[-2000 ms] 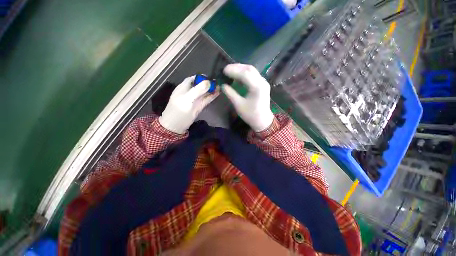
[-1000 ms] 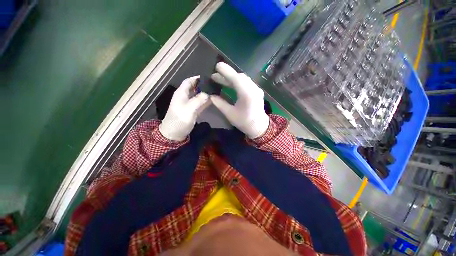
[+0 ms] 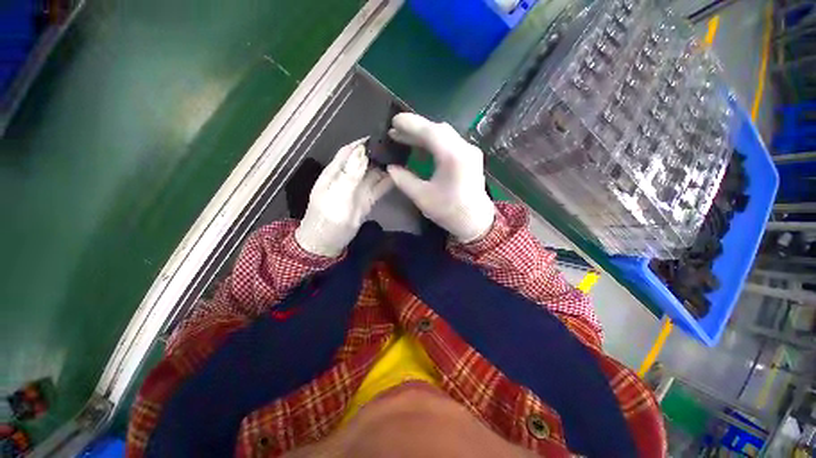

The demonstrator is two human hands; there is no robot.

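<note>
My left hand (image 3: pixel 343 201), in a white glove, is in front of my body with its fingers curled inward. My right hand (image 3: pixel 447 179), also gloved in white, faces it with thumb and fingers bent around a small black part (image 3: pixel 385 150). The black part lies between the fingertips of both hands, over the grey strip beside the rail. Its outline blends with the dark background. The left fingers hide whatever is in the left palm, and no blue piece shows there.
The green belt with its pale metal rail (image 3: pixel 219 174) runs along the left. Stacked clear blister trays (image 3: pixel 626 134) stand at the right, beside a blue bin (image 3: pixel 760 192) of black parts. Another blue bin (image 3: pixel 465 27) is at the top. Orange-and-black units (image 3: pixel 31 400) are at lower left.
The blue piece seen at my left fingertips two seconds ago no longer shows. My left fingers have curled further over. The orange-and-black units at lower left have come further into view.
</note>
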